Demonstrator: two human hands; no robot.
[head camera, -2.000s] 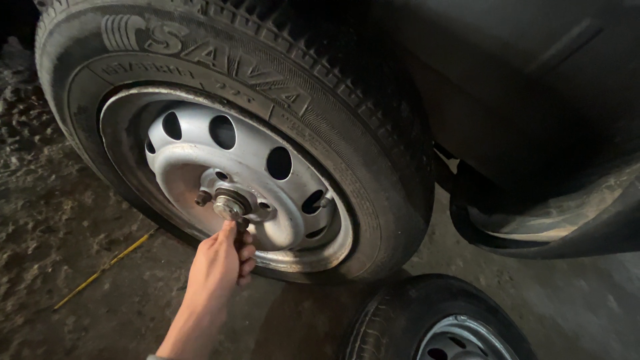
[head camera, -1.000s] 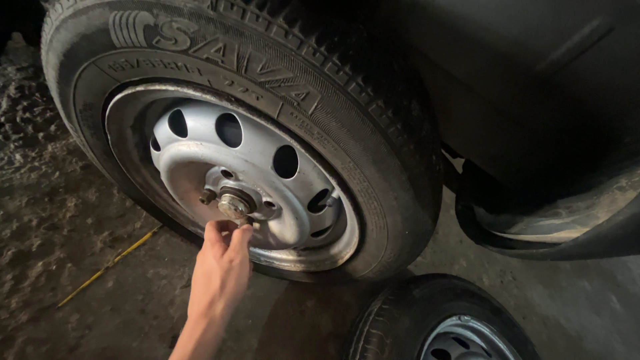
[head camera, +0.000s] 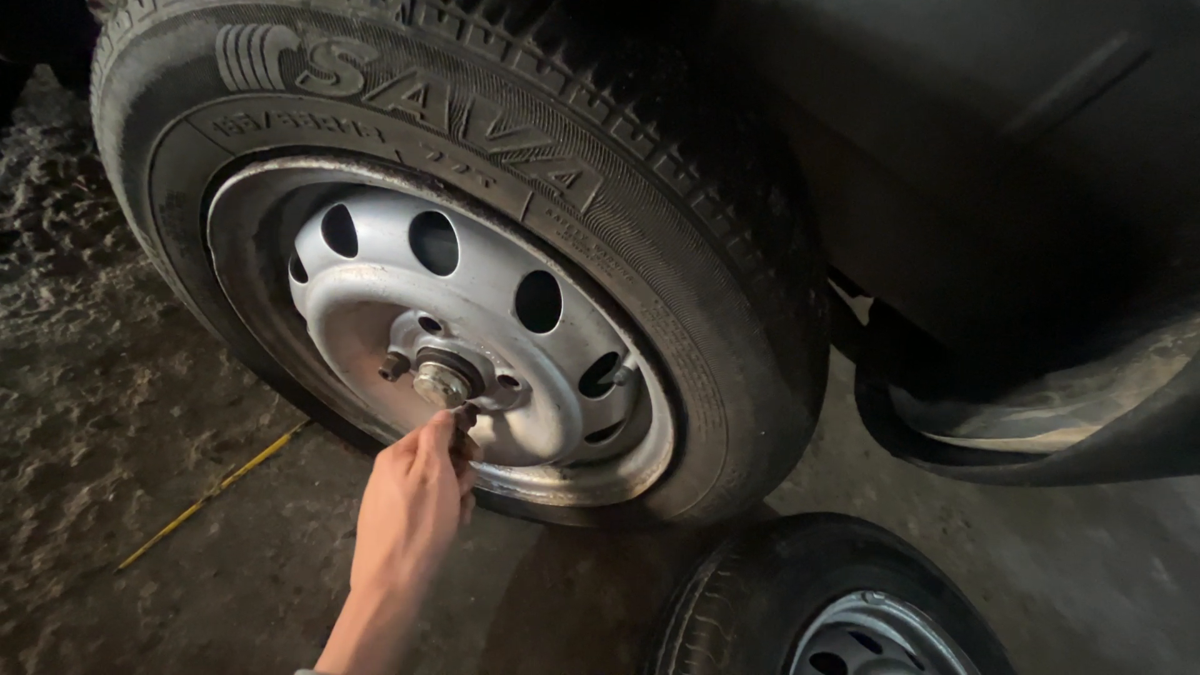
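Observation:
A steel wheel (head camera: 534, 427) with a Sava tire (head camera: 741, 375) stands mounted beside the car body. My left hand (head camera: 412, 497) reaches up from the bottom, thumb and fingers closed around a dark wheel bolt (head camera: 464, 412) at the lower right of the hub's center cap (head camera: 441, 382). The fingertips partly hide that bolt. Another wheel bolt (head camera: 394, 366) sits left of the cap with its head sticking out. Two bolt holes show, one above the cap (head camera: 429, 324) and one to its right (head camera: 508, 382). My right hand is out of view.
A second wheel with a black tire (head camera: 712, 600) lies on the floor at the bottom right. The dark car body (head camera: 937, 169) and a curved black lower edge (head camera: 1012, 469) are at the right. A thin yellow strip (head camera: 216, 492) lies on the rough ground at the left.
The fingers of my left hand have changed their pose at the bolt: spread more one second ago, curled closer around it now. The mounted wheel looks unmoved.

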